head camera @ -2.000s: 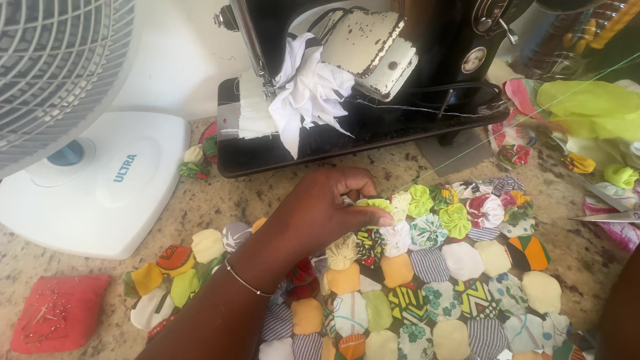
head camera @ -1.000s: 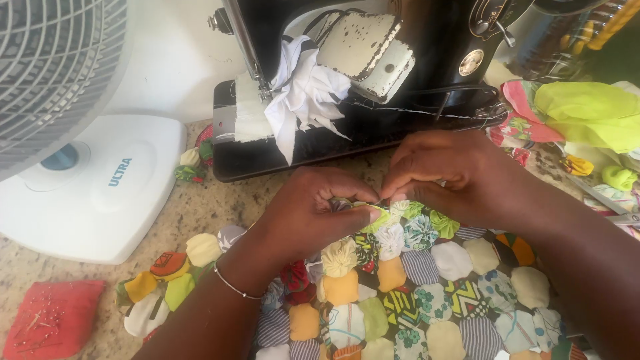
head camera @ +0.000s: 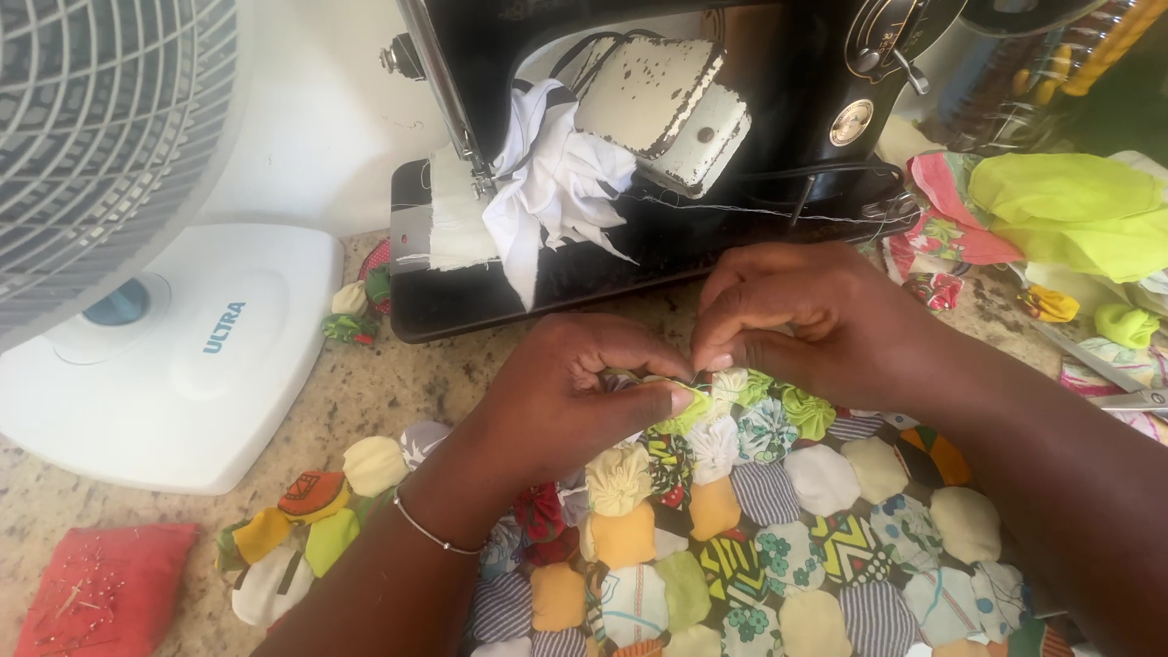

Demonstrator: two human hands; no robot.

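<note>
My left hand (head camera: 584, 392), with a thin bracelet at the wrist, pinches the lime-green fabric yo-yo (head camera: 683, 412) at the top edge of a patchwork of joined fabric yo-yos (head camera: 789, 557). Thumb and forefinger of my right hand (head camera: 794, 319) are closed together right beside it, at the thread; whether a needle is between them cannot be made out. Gathered faces of several yo-yos show along the folded upper edge, while smooth round backs in orange, stripes, white and prints lie below.
Behind the hands stands a black sewing machine (head camera: 584, 283) with white cloth (head camera: 557, 182) on it. A white fan base (head camera: 173, 365) and a red pincushion (head camera: 109, 593) with pins are at left. Lime fabric (head camera: 1072, 210), scraps and scissors (head camera: 1127, 400) lie at right.
My right hand, out at the right edge two seconds ago, has come in beside my left hand at the patchwork's top edge. My left hand keeps its pinch there.
</note>
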